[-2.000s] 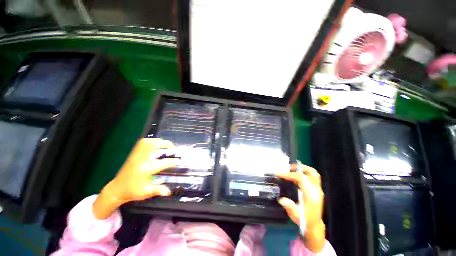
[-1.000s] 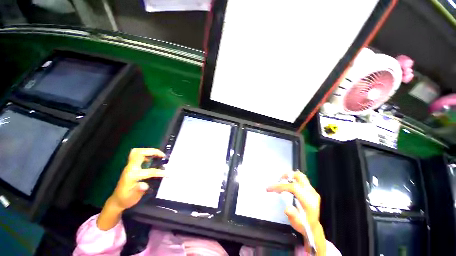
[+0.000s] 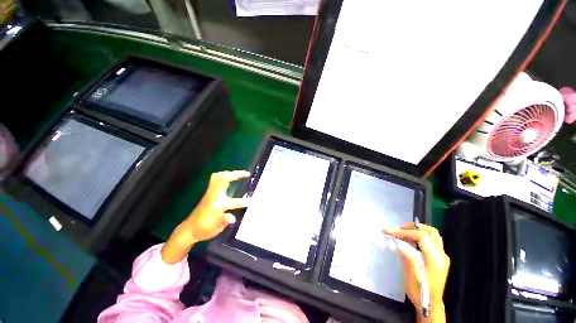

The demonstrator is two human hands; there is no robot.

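A black foam tray (image 3: 278,265) lies in front of me with two glossy screens side by side. The left screen (image 3: 287,202) and the right screen (image 3: 372,230) both look bright white. My left hand (image 3: 218,208) is at the left screen's left edge, fingers apart, holding nothing visible. My right hand (image 3: 426,262) is over the lower right of the right screen and holds a thin pale stick (image 3: 424,284) between its fingers. Whether a fingertip touches the glass is hard to tell.
A light panel (image 3: 404,69) with a black and orange-red frame stands behind the tray. Stacked trays with screens stand at the left (image 3: 183,139) and right (image 3: 483,252). A pink-white fan (image 3: 524,129) and a small yellow item (image 3: 469,178) are at the right. Green bench top (image 3: 262,104) shows between.
The two screens were dark with reflected lines two seconds ago and now look white. The view has shifted left, so things sit further right. My right hand still holds the stick.
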